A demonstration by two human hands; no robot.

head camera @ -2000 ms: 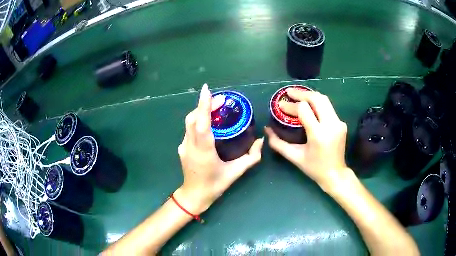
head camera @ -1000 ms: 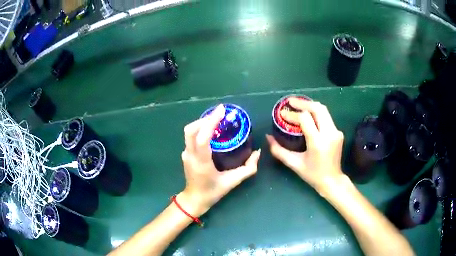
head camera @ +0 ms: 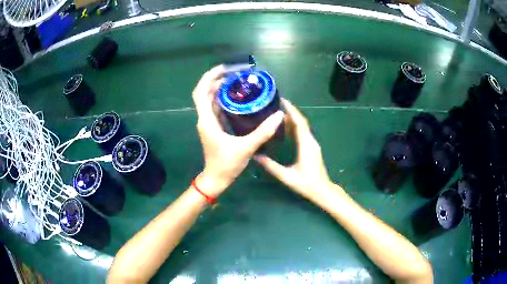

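My left hand (head camera: 222,125) grips a black cylindrical unit (head camera: 253,108) in front of me, fingers at its left side and thumb across its front. Its round top glows blue, with small red lights near the middle. My right hand (head camera: 303,166) is at the unit's right, its fingers and thumb curved around the dark lower area. That area is shadowed and blurred, so I cannot tell how firmly it touches. Part of another black unit (head camera: 238,62) shows just behind the lit top.
White cables (head camera: 28,133) tangle at left, beside several black units with glossy tops (head camera: 130,153). Two unlit units stand beyond my right hand, one (head camera: 349,77) left of the other (head camera: 408,84). Black housings (head camera: 396,161) cluster at right. A pale bench edge (head camera: 278,8) curves across the far side.
The red-lit top is no longer visible. My right hand has moved left, to the blue-lit unit. That unit is higher in the picture. Two units now stand at the far right-centre where one stood.
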